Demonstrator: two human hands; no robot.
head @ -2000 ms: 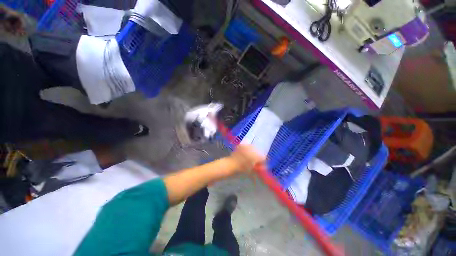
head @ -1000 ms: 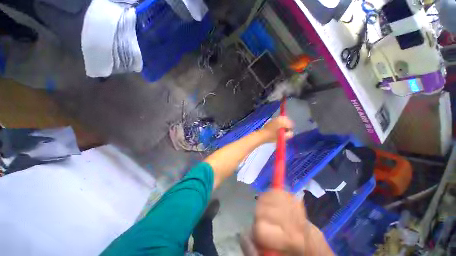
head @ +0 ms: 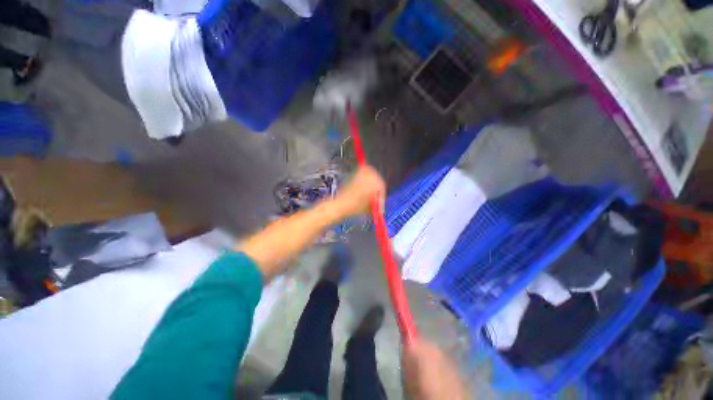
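A broom with a bright-red handle (head: 391, 269) runs from the bottom of the view up to a blurred whitish head (head: 344, 90) on the floor, near the blue crate at upper left. My left hand (head: 363, 190) is closed around the upper part of the handle, arm stretched forward in a teal sleeve. My right hand (head: 431, 373), blurred and low in the view, grips the handle's near end. A small heap of sweepings (head: 309, 189) lies on the floor just beyond my left forearm.
A blue crate (head: 270, 66) with white cut pieces (head: 168, 74) is at upper left. Another blue crate (head: 539, 266) holds black and white cloth on the right. A white-topped table (head: 86, 336) is lower left; a sewing table with scissors (head: 600, 33) is upper right. My feet are below centre.
The broom head has moved left, away from the sewing table, and the handle now leans left. My left hand has moved left with it; my right hand is lower in view.
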